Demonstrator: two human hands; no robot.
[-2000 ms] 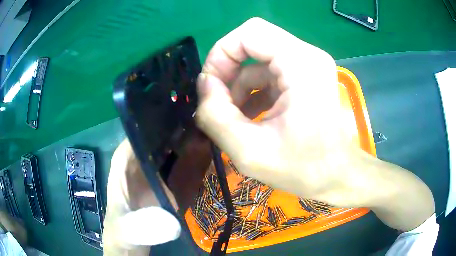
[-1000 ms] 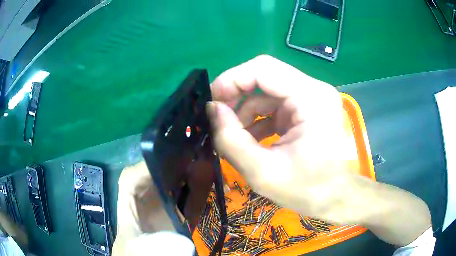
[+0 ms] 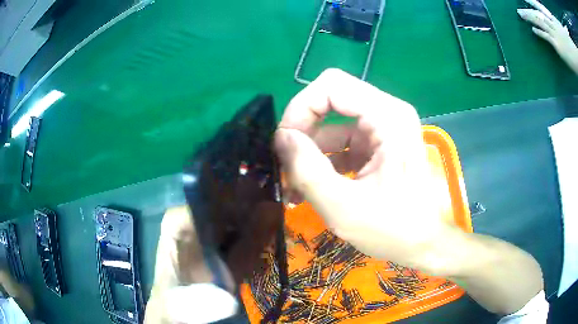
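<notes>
A black phone middle frame (image 3: 234,190) is held tilted upright, its picture blurred. My left hand (image 3: 184,272) grips its lower part from behind and the left side, with a white finger cot on the thumb. My right hand (image 3: 374,183) has thumb and forefinger pinched at the frame's upper right long edge; whether a side key is between the fingertips cannot be seen. The orange tray (image 3: 453,171) lies behind and below my hands, with many loose dark side keys (image 3: 329,272) in it.
Waiting frames (image 3: 117,262) lie on the bench at the left, more (image 3: 49,250) beside them. Frames on the belt (image 3: 480,38) lie at the top and far left. A white sheet (image 3: 566,202) lies at the right edge. Another person's hand (image 3: 546,24) shows top right; an arm shows bottom left.
The held frame and my right hand have moved a little right and down, and the frame is turned more edge-on. Belt frames at the top have moved left. Another person's hand has appeared top right.
</notes>
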